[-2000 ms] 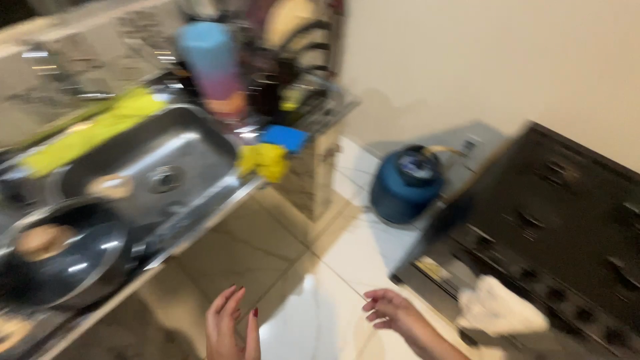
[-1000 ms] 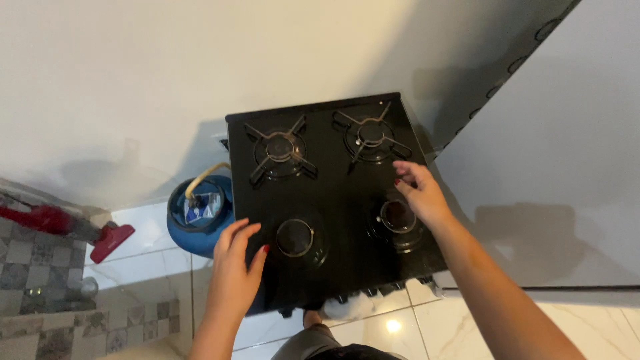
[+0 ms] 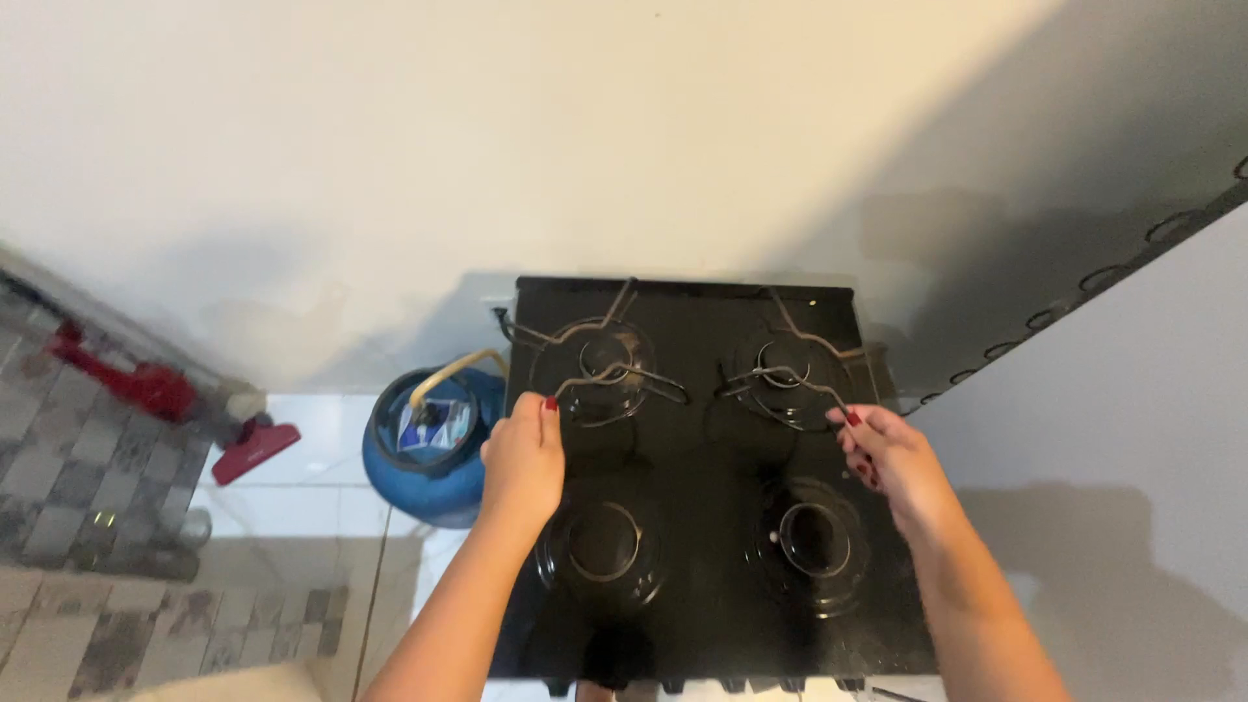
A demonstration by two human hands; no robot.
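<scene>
A black gas stove (image 3: 702, 468) stands against the wall, seen from above. My left hand (image 3: 525, 444) pinches one leg of the rear left wire pan support (image 3: 624, 369), which is raised and tilted over its burner. With its thumb and fingers, my right hand (image 3: 877, 444) grips a leg of the rear right pan support (image 3: 795, 372), also lifted at an angle above its burner. The front left burner (image 3: 604, 541) and front right burner (image 3: 815, 539) have no supports on them. Control knobs show along the stove's front edge.
A blue gas cylinder (image 3: 429, 487) with a pale hose (image 3: 453, 373) stands at the stove's left. Farther left, a red vacuum cleaner (image 3: 146, 385) lies near a patterned tiled surface. A pale grey panel (image 3: 1121, 390) rises close on the right.
Both hands have moved to the rear pan supports and taken hold of them; one second ago these supports sat flat on the stove. The view earlier swung from the sink to the stove.
</scene>
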